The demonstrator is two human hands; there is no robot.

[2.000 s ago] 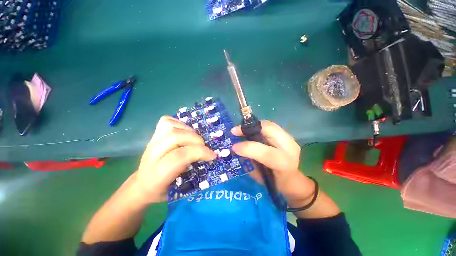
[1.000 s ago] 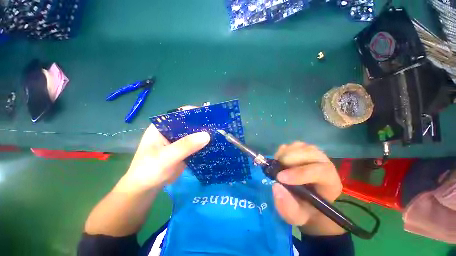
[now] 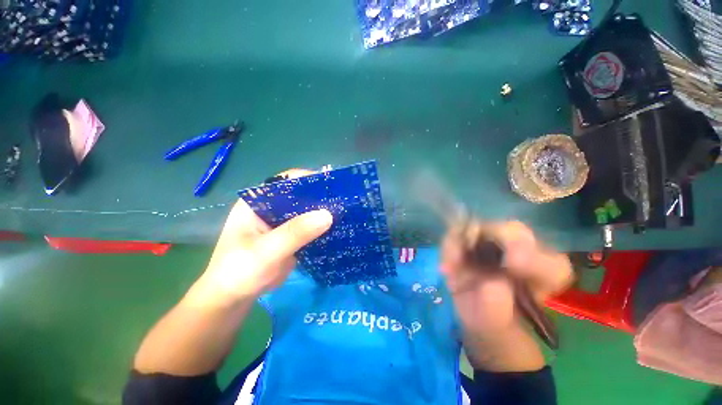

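Note:
My left hand [image 3: 265, 241] holds a blue circuit board [image 3: 340, 225] over the bench edge and my apron. Its flat side with white print and small shiny joints faces up, and my thumb lies on it. The fingers under the board are hidden. My right hand [image 3: 503, 273] is blurred, to the right of the board, and holds the soldering iron [image 3: 451, 207]. The iron's tip is blurred and apart from the board. A thin strand of solder wire [image 3: 166, 213] lies on the mat at the left, running toward my left hand.
Blue-handled cutters [image 3: 207, 154] lie open at left, beside a dark pouch [image 3: 54, 146]. A crusty cup [image 3: 548, 168] and a black stand [image 3: 633, 150] are at right. More boards [image 3: 419, 17] lie at the top edge. Below right are a red stool [image 3: 606, 293] and part of a person [image 3: 681, 316].
The board has been turned from component side to flat side. The iron touched or hovered over it one second ago; now my right hand has swung it up and away from the board.

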